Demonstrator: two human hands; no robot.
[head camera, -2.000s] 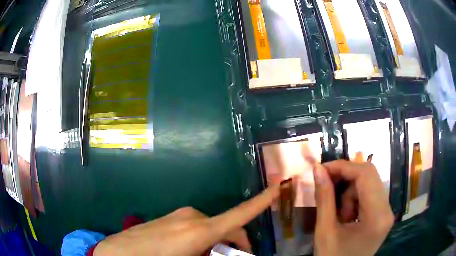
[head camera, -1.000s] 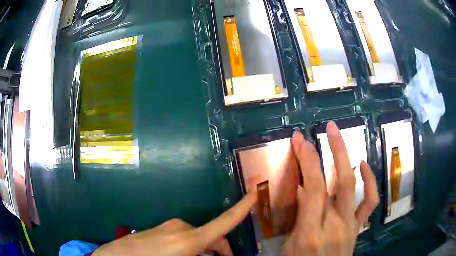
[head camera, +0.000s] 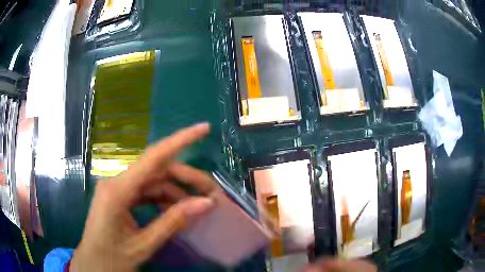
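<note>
A dark tray (head camera: 314, 137) holds display modules in two rows of three. In the lower left pocket a module (head camera: 290, 186) has a pinkish upper left part and an orange flex cable. My left hand (head camera: 154, 191) is left of it, raised, index finger stretched out. Its thumb and another finger meet a blurred pinkish sheet (head camera: 228, 228) with a shiny edge, tilted in the air, its right corner overlapping the lower left module. My right hand (head camera: 343, 264) is blurred and mostly cut off by the bottom edge, below the lower modules; what it holds cannot be seen.
A yellow-amber striped sheet (head camera: 122, 101) lies on the green mat left of the tray. White paper strips (head camera: 49, 79) and pinkish strips (head camera: 26, 186) lie at far left. A crumpled white piece (head camera: 444, 117) lies right of the tray. Another module (head camera: 114, 9) shows at the upper left.
My left hand has left the lower left module, moved left and risen. The pinkish sheet now shows at it. My right hand has drawn down off the modules to the bottom edge.
</note>
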